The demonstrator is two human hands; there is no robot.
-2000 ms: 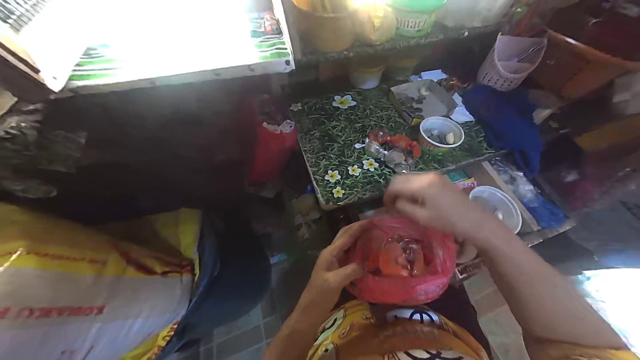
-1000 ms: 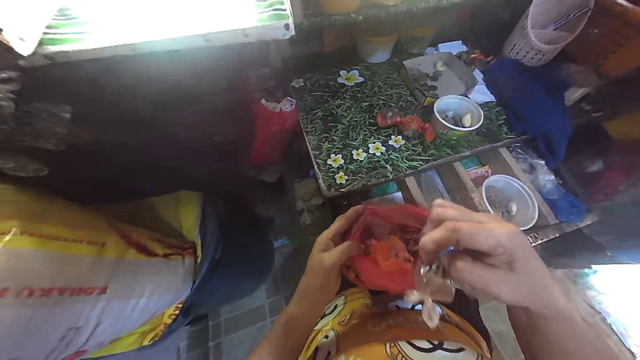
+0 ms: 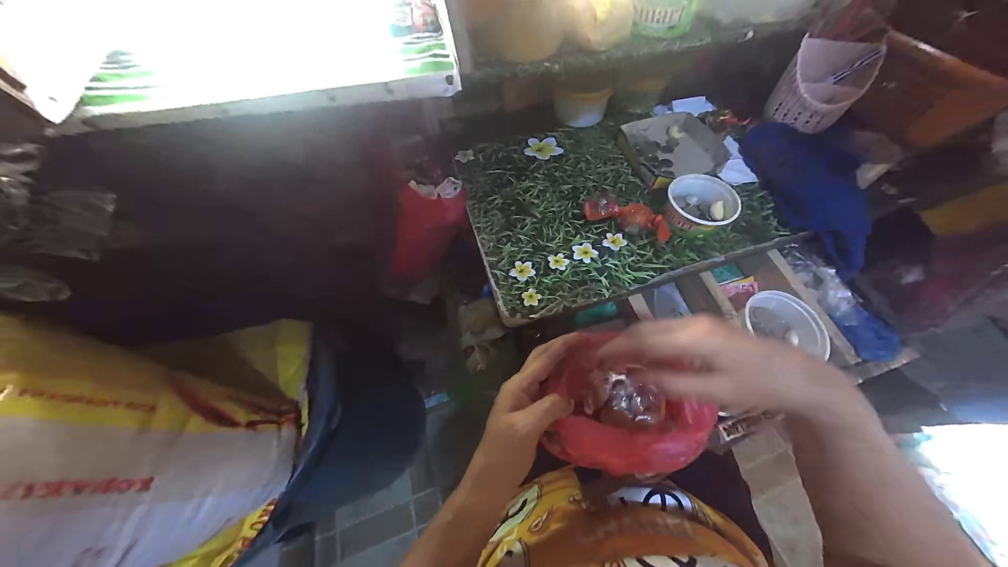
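My left hand (image 3: 531,402) grips the left rim of a red plastic bag (image 3: 630,449), which is held open above my lap. Inside the bag lie small clear plastic packets (image 3: 626,398). Over the bag's right side is my right hand (image 3: 693,362), blurred, its fingers toward the packets; whether it holds anything cannot be told. Beyond the hands, small knotted red-orange plastic packets (image 3: 630,216) lie on the grass-patterned tabletop (image 3: 543,197), beside a white tub (image 3: 703,201) with coins and a pale piece inside.
A cardboard box (image 3: 677,146) with coins sits at the table's back. Below the table edge, an open drawer holds a white plastic bowl (image 3: 787,323). A blue cloth (image 3: 819,189) hangs at the right. Large yellow and white sacks (image 3: 150,441) stand at the left; a red bag (image 3: 425,228) is beside the table.
My right hand has moved from beside the bag, where it held a clear packet, to over the bag's opening. The bag's mouth is spread wider, with clear packets now visible inside.
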